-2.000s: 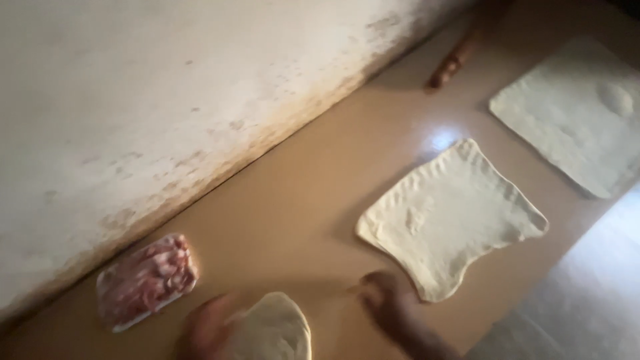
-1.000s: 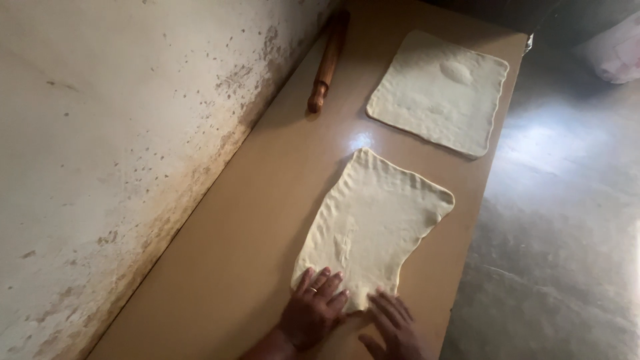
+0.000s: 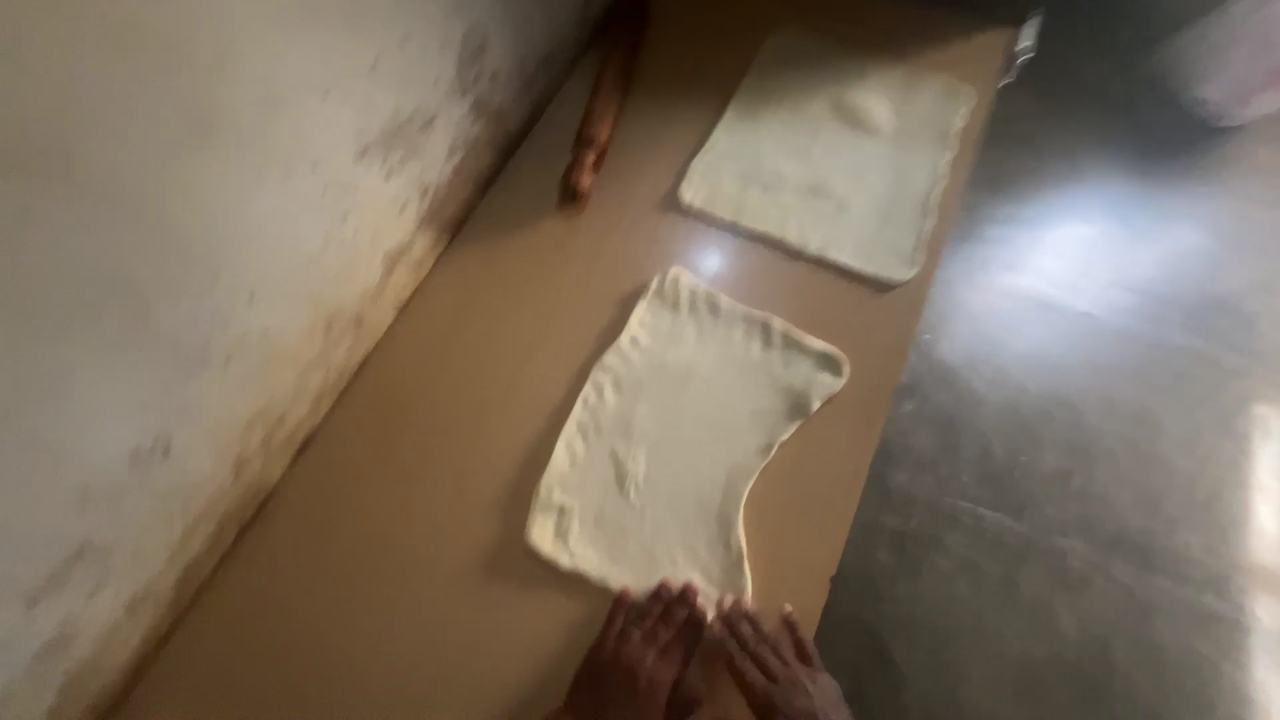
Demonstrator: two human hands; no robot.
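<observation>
A flat sheet of pale dough (image 3: 680, 430) with uneven, dimpled edges lies on the brown tabletop. At its near edge, close to the lower right corner, my left hand (image 3: 645, 650) rests its fingertips on the dough, palm down. Just to the right, my right hand (image 3: 775, 660) has its fingers at the same corner, some of them spread. The thumbs are hidden or blurred. Farther up the table lies a second, squarer dough sheet (image 3: 830, 160) with a small bump near its far side. Neither hand touches that one.
A wooden rolling pin (image 3: 597, 125) lies near the wall at the far left of the table (image 3: 400, 540). The stained wall (image 3: 200, 250) borders the table's left side. Past the right edge is a grey floor (image 3: 1040, 480), with a blurred pinkish thing (image 3: 1235, 65) at the upper right.
Two seconds ago my hands were apart, one by a smaller dough piece; now both are together at the larger sheet's near edge. The view has swung, and the packed meat is out of sight.
</observation>
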